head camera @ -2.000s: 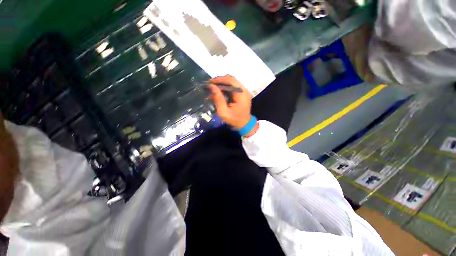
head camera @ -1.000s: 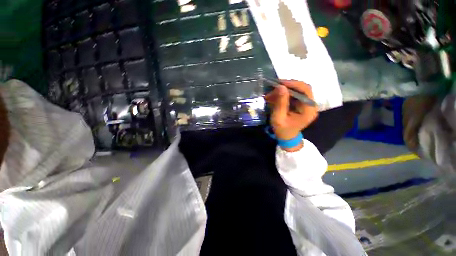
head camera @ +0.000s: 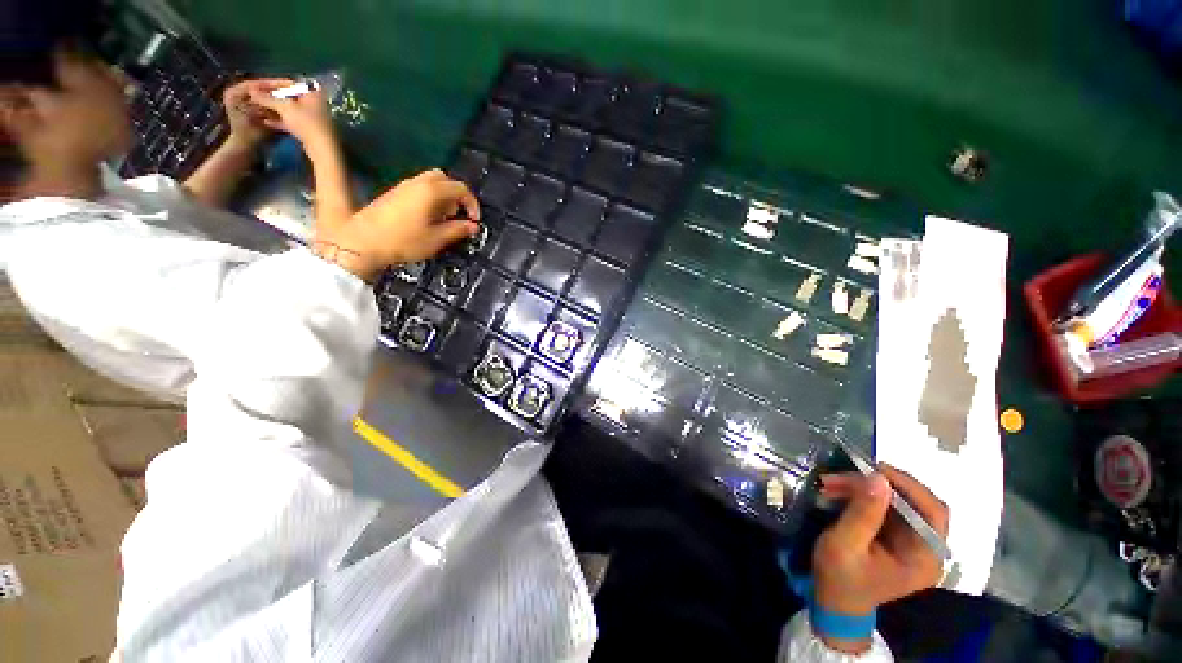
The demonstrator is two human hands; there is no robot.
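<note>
My left hand (head camera: 412, 223) is over the black housing tray (head camera: 551, 259), its fingertips pinched at a small housing (head camera: 478, 238) at the tray's left side. Several other silver-rimmed housings, such as one housing (head camera: 561, 342), sit in the near pockets. My right hand (head camera: 881, 534), with a blue wrist strap (head camera: 843, 624), holds metal tweezers (head camera: 918, 521). Their tips point up-left over the near right edge of the see-through parts tray (head camera: 726, 343). Cream flex parts (head camera: 832, 347) lie in that tray, mostly in its right half.
A white sheet (head camera: 979, 350) with a grey patch lies right of the parts tray. Beyond it are a red bin (head camera: 1053, 339) with tubes and a dark disc (head camera: 1123, 469) with a red centre. Another person (head camera: 78, 123) works at the left. Cartons (head camera: 65, 486) stand at the lower left.
The view has swung left, bringing my left hand, the whole housing tray and the other person into view. My right hand still holds the tweezers near the parts tray and sheet.
</note>
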